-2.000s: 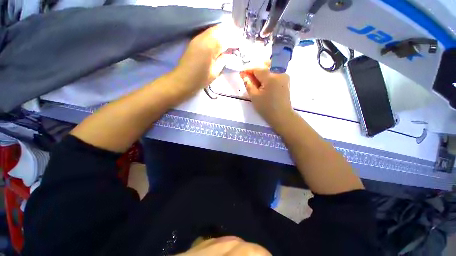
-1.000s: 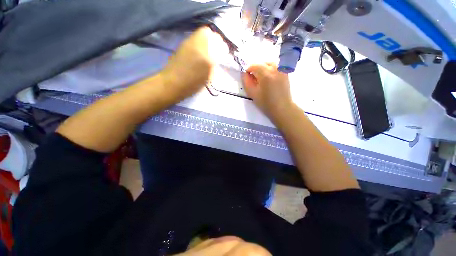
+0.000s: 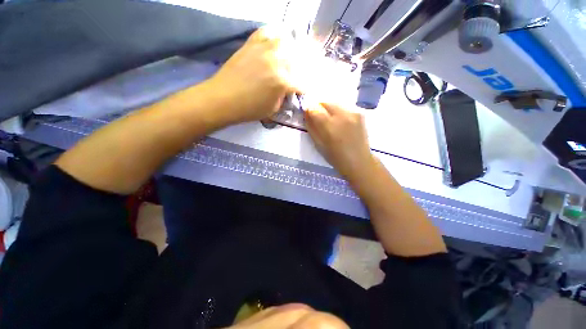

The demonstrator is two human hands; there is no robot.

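Note:
Dark grey cloth (image 3: 128, 48) lies across the table at the upper left, with pale grey-white cloth (image 3: 135, 87) below it. My left hand (image 3: 260, 80) is at the cloth edge left of the needle area, fingers bent down. My right hand (image 3: 337, 132) is just right of it, fingertips close together at a small piece of cloth (image 3: 290, 110) between the hands. Glare hides the fingertips and the seam edge. The presser foot (image 3: 340, 48) shows partly in the glare under the white sewing machine head (image 3: 443, 38).
A grey-blue cylinder (image 3: 372, 87) hangs beside the foot. Black-handled scissors (image 3: 419, 88) and a smartphone (image 3: 461, 136) lie right of the needle. A printed ruler (image 3: 270, 170) runs along the front edge. Dark cloth (image 3: 495, 279) is piled below at the right.
The left hand moved left and then back toward the needle, beside the right hand. A small cloth piece now shows between the hands. The view has shifted slightly.

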